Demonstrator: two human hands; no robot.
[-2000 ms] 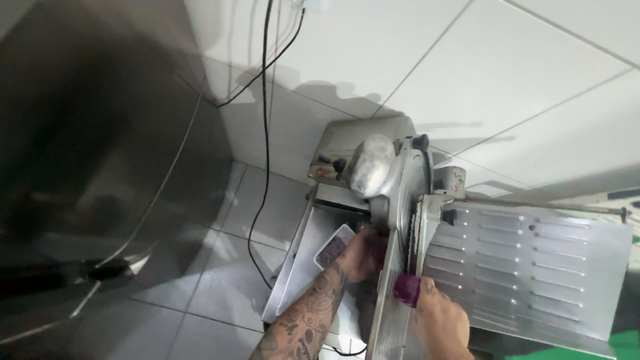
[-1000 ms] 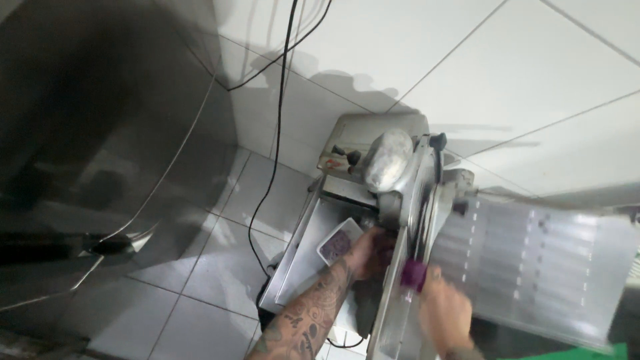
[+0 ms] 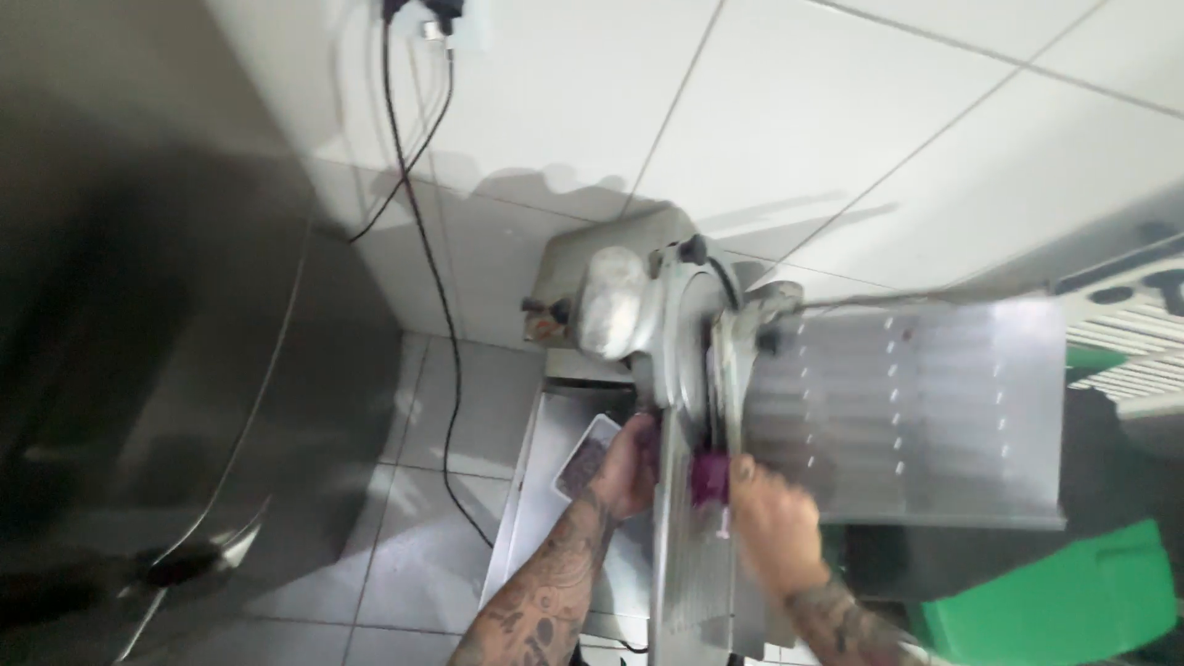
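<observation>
A metal food slicer [image 3: 610, 301] stands by the tiled wall, its round blade [image 3: 700, 338] upright in the middle. My right hand [image 3: 772, 518] grips a purple food piece [image 3: 710, 478] against the slicer's ribbed plate [image 3: 696, 573], below the blade. On the blade's other side, my left hand [image 3: 631, 467] is close to the plate with its fingers bent; something purplish shows at the fingertips, but whether it is held is unclear. A small white tray [image 3: 583, 458] of purple bits lies on the slicer's metal base, beside my left hand.
The slicer's wide ribbed carriage [image 3: 925, 416] extends to the right, above a green container [image 3: 1054, 597]. A black cable [image 3: 447, 324] hangs from the wall outlet on the left of the slicer. A dark, shiny metal surface [image 3: 185, 324] fills the left side.
The carriage and my right hand with the purple piece have shifted slightly along the slicer. My left hand stays on the blade's other side. The view has moved somewhat.
</observation>
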